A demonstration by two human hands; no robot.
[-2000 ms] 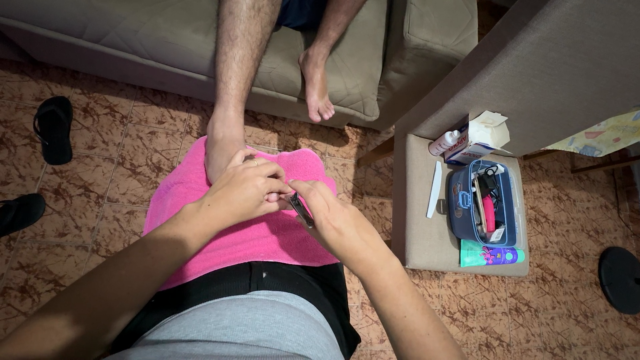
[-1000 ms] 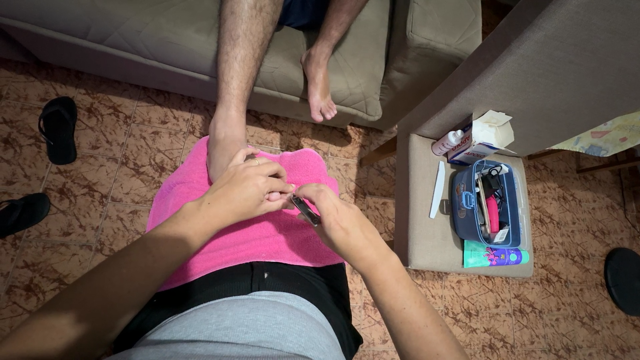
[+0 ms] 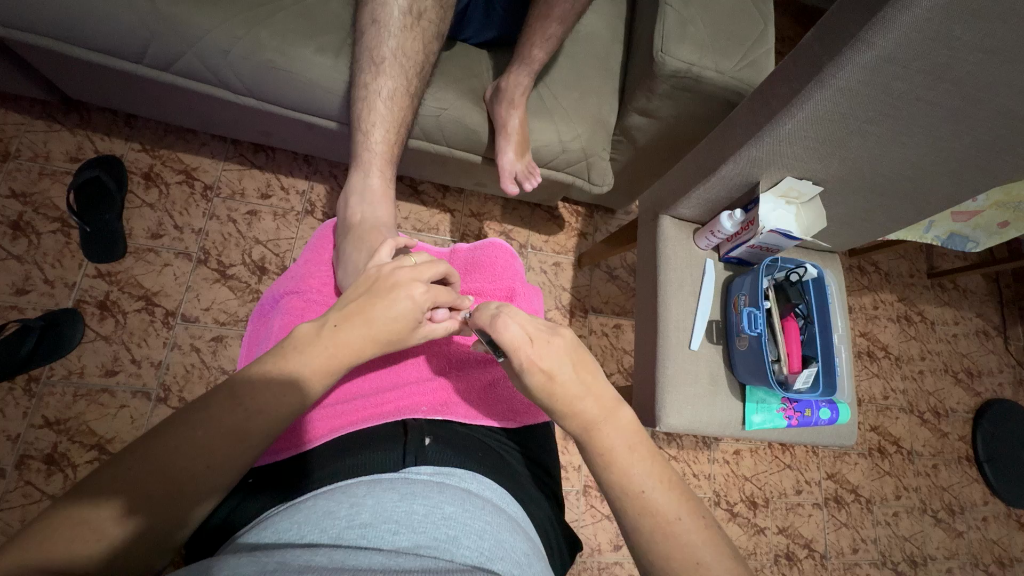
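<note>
A person's bare foot (image 3: 360,232) rests on a pink towel (image 3: 416,392) spread over my lap. My left hand (image 3: 400,300) lies over the front of that foot, its fingers closed around the toes, which are mostly hidden under it. In my right hand (image 3: 516,344) is a small metal nipper or clipper (image 3: 486,342), its tip at a toe beside my left fingertips. The exact kind of tool is hard to tell, since my fingers cover part of it.
A padded chair (image 3: 680,392) at the right holds a blue plastic box (image 3: 744,328) of tools, a white nail file (image 3: 702,304), a small bottle (image 3: 718,230), an open carton (image 3: 788,212) and a tube (image 3: 796,410). Black flip-flops (image 3: 100,208) lie left. The person's other foot (image 3: 512,144) hangs by the sofa (image 3: 240,72).
</note>
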